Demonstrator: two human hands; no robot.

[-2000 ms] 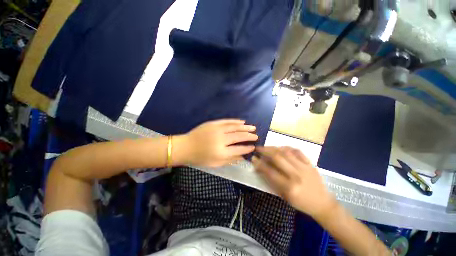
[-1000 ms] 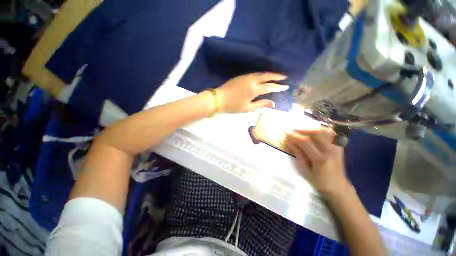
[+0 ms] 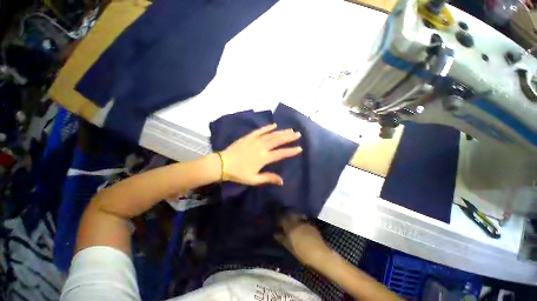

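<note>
A navy panel lies bunched over the table's near edge and hangs down over my lap, left of the needle area. My left hand lies spread, palm down, on top of it. My right hand is low at the lap, blurred and partly hidden by the dark fabric; its fingers cannot be made out. The sewing machine head is to the right, and no fabric shows under its presser foot area.
A small navy piece lies under the machine arm. Thread snips lie to its right. Another navy panel lies over tan board at the left. A blue crate is below the table edge.
The navy panel has come away from the needle and back, down over the near edge and lap. My left hand moved down and left; my right hand moved from beside the needle to the lap.
</note>
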